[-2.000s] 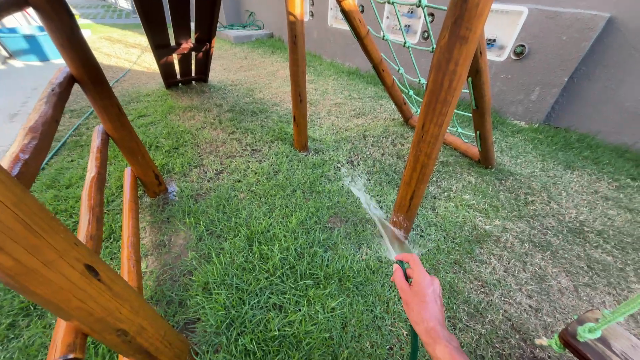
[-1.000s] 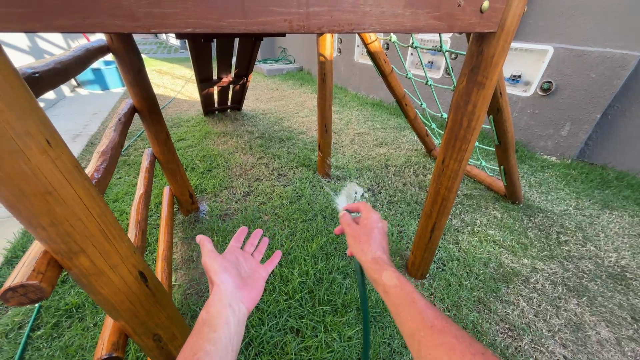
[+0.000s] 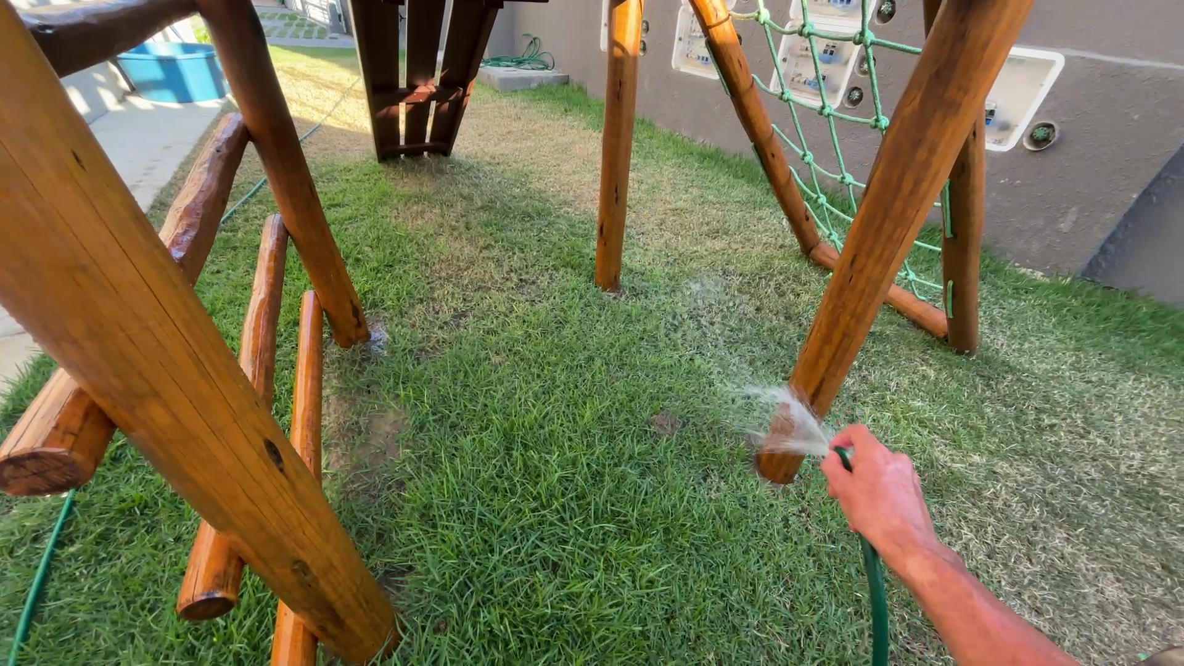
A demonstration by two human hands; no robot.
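Observation:
At the lower right, my right hand (image 3: 874, 486) is closed around the end of a green garden hose (image 3: 874, 592), which hangs down below it out of the frame. A fan of water (image 3: 791, 418) sprays from the hose end toward the left, in front of the foot of a slanted wooden post (image 3: 874, 250). Patchy green and dry grass (image 3: 555, 462) lies under the spray and around the post. My left hand is out of the frame.
A thick slanted post (image 3: 185, 351) and log rungs (image 3: 308, 388) stand at left. Another post (image 3: 617, 148) rises mid-view. A green rope net (image 3: 823, 111) hangs at right before a grey wall (image 3: 1101, 185). A blue tub (image 3: 173, 72) sits far left.
My left hand, open and palm up over the grass a second ago, has left the view. My right hand with the spraying hose is now farther right, by the slanted post's foot.

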